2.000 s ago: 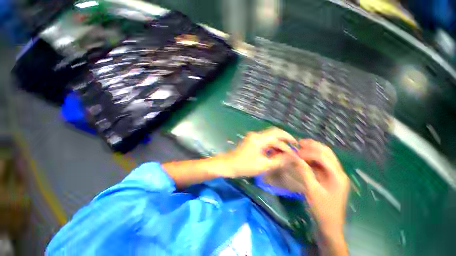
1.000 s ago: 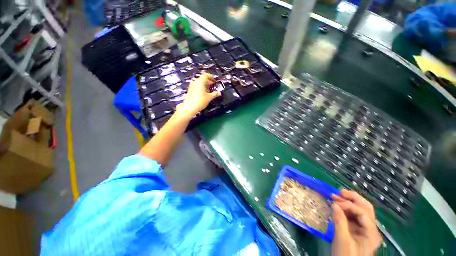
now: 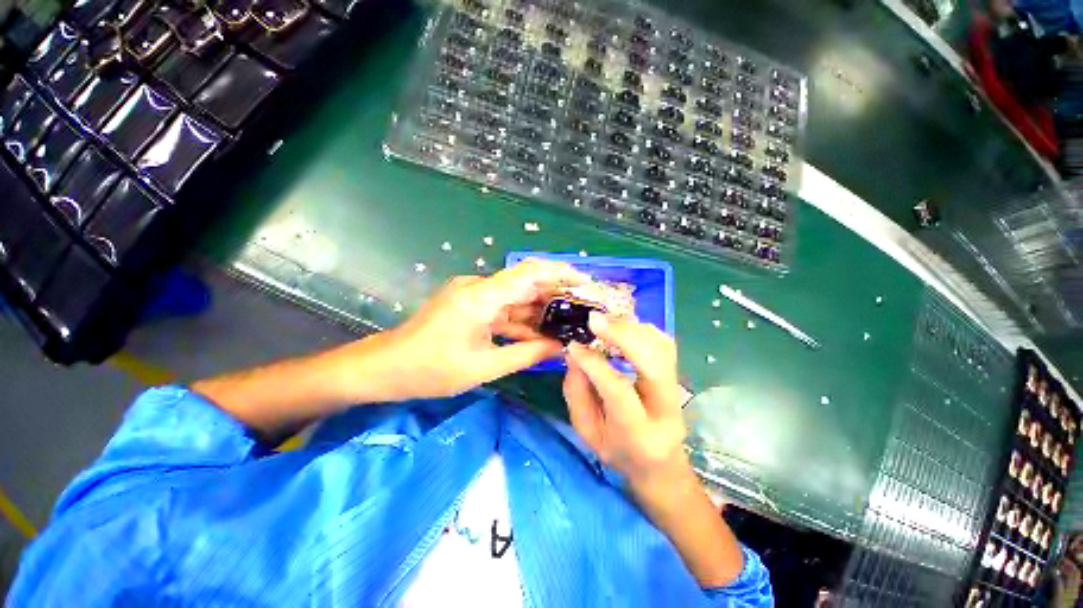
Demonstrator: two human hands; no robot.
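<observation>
A small rounded-square watch case (image 3: pixel 570 321), dark inside with a thin metallic rim, is held above the blue parts box. My left hand (image 3: pixel 475 329) grips it from the left with fingers and thumb. My right hand (image 3: pixel 629 392) holds its right side and lower edge with the fingertips. The blue box (image 3: pixel 654 311) lies on the green bench below, partly hidden by both hands. Pale tiny parts (image 3: pixel 620 297) show inside it. Whether a small part is between my right fingertips cannot be told.
A clear tray of small dark parts (image 3: pixel 594 113) lies behind the box. A black case tray (image 3: pixel 154 143) is at left. Tweezers (image 3: pixel 770 316) and scattered pale bits lie at right. Clear empty trays (image 3: pixel 938 439) and a filled dark tray (image 3: pixel 1027 475) are further right, beside the conveyor.
My left hand has left the black tray and come over the blue box with a watch case. My right hand has moved from the box's edge to the case. The view has turned right.
</observation>
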